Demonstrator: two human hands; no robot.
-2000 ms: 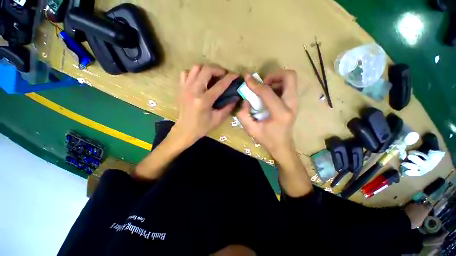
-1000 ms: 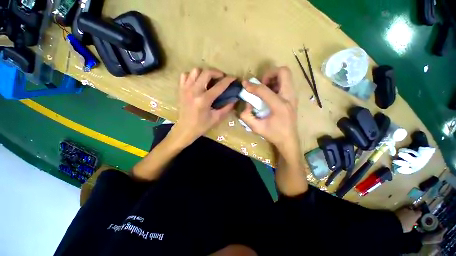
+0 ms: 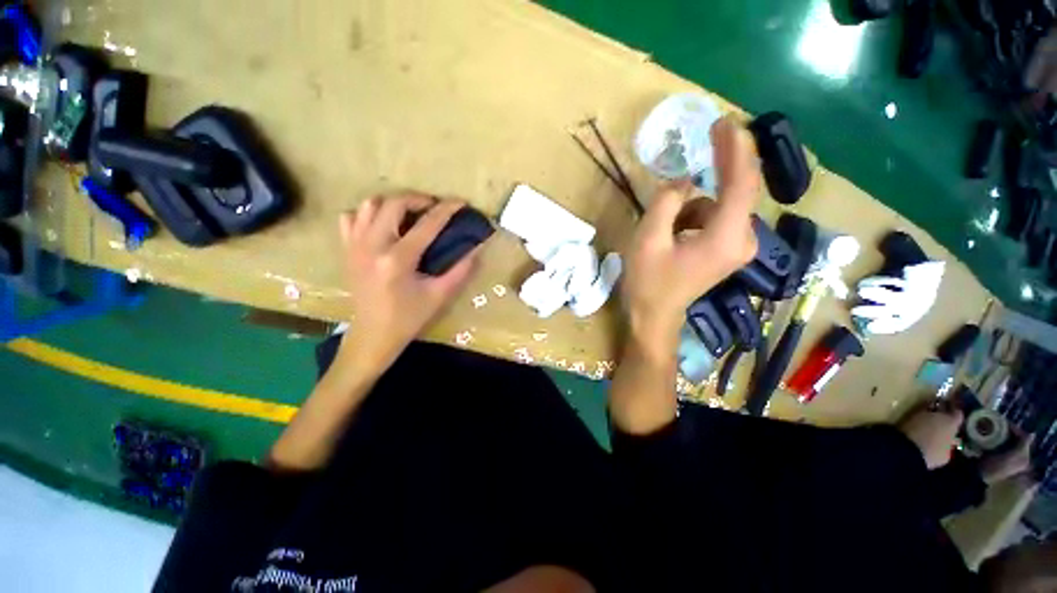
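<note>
My left hand [image 3: 400,261] is closed around a small black device housing [image 3: 454,240] above the tan bench. My right hand [image 3: 693,238] is raised over the bench in front of the plastic cup, its fingers apart and nothing visible in it. A flat white pad [image 3: 547,219] lies on the bench between my hands. A crumpled white glove [image 3: 570,282] lies against its lower end.
The cardboard-covered bench [image 3: 464,81] holds larger black housings [image 3: 220,180] and a blue battery cell [image 3: 117,212] at left. Tweezers [image 3: 607,162], a plastic cup [image 3: 678,137], a red-handled tool [image 3: 824,364] and another white glove [image 3: 899,298] are at right. Another person's hand [image 3: 933,436] shows far right.
My right hand has let go of the white pad and moved right towards the cup. The pad and the crumpled glove now show on the bench. The view has shifted, and my left hand still holds the housing.
</note>
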